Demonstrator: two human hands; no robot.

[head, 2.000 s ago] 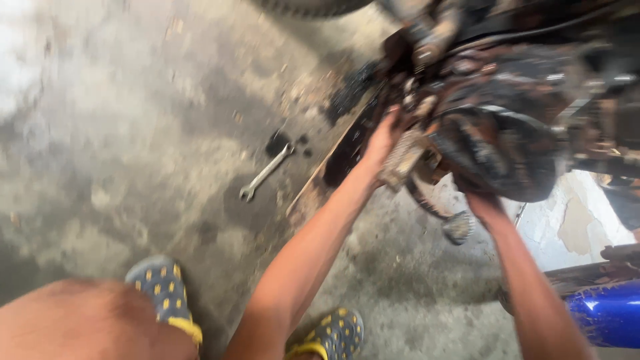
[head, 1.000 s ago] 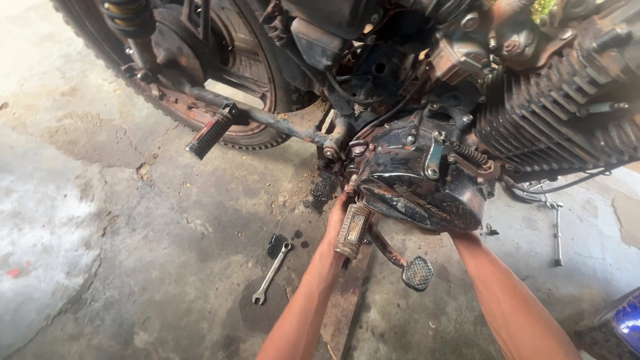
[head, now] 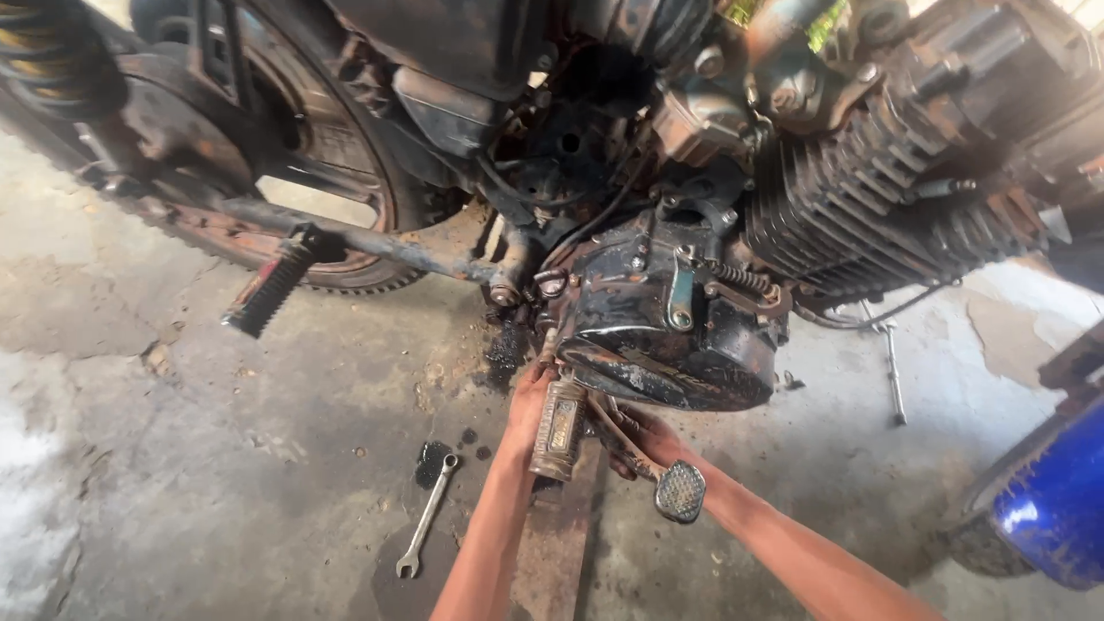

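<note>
A motorcycle's black engine side cover (head: 655, 319) fills the middle of the view, with the finned cylinder (head: 871, 190) to its upper right. My left hand (head: 536, 388) reaches up behind the rubber footpeg (head: 559, 429), by the cover's lower left edge; its fingertips are partly hidden. Beneath the cover, my right hand (head: 642, 440) is behind the brake pedal arm, its fingers dark with grease and partly covered. The ribbed brake pedal (head: 680, 492) lies in front of my right wrist. Whether either hand grips a part cannot be seen.
A combination wrench (head: 427, 517) lies on the concrete beside oil spots, left of my left forearm. A long plank or bar (head: 552, 552) runs under the engine. The rear wheel and a second footpeg (head: 272, 280) are upper left. Another metal tool (head: 895, 375) and a blue part (head: 1056, 500) are at right.
My right hand has moved left under the engine cover, from its right side to behind the brake pedal. My left hand remains by the footpeg. The view has swung and come nearer.
</note>
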